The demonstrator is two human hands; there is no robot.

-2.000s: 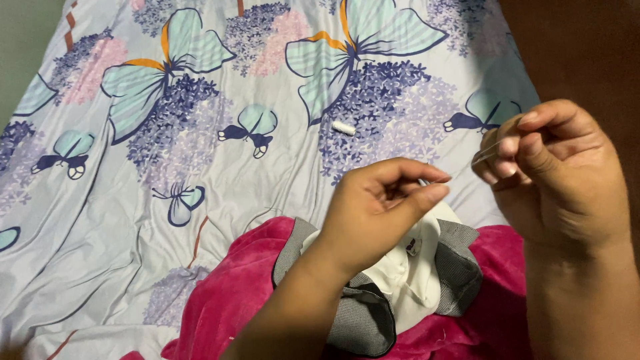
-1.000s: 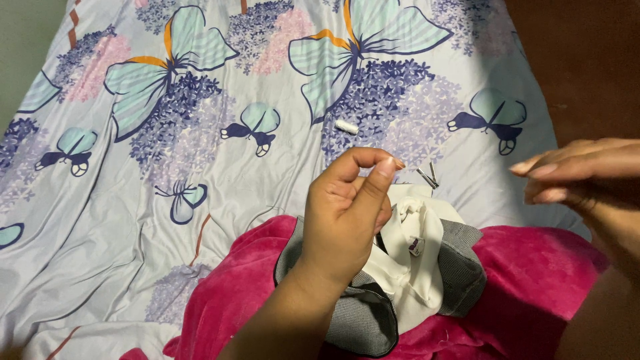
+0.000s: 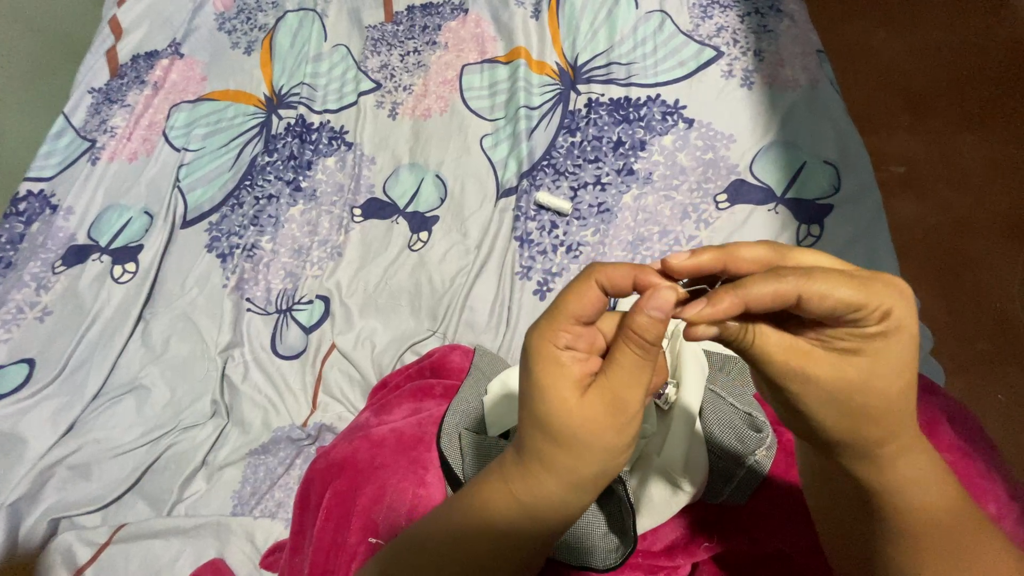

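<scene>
My left hand [image 3: 600,352] and my right hand [image 3: 800,328] meet at the fingertips above a bundled garment. Between them is a thin, shiny wire-like piece [image 3: 698,288], mostly hidden by the fingers, so its kind cannot be told. The left thumb and index finger are pinched together at its end. The right fingers close around its other side. Below the hands lies a garment of white cloth [image 3: 680,448] and grey checked cloth [image 3: 736,424] with dark edging. A small white spool of thread [image 3: 554,203] lies beyond the hands on the bedsheet.
A pink plush blanket [image 3: 360,448] is under the garment and spreads to both sides. The wrinkled bedsheet [image 3: 448,280], printed with butterflies and flowers, covers the bed. Its right edge drops beside a dark brown floor [image 3: 952,200].
My right hand, apart from the left one second ago, has come in to the left fingertips. The thin dark piece seen on the sheet near the garment then is now behind my hands or gone from there.
</scene>
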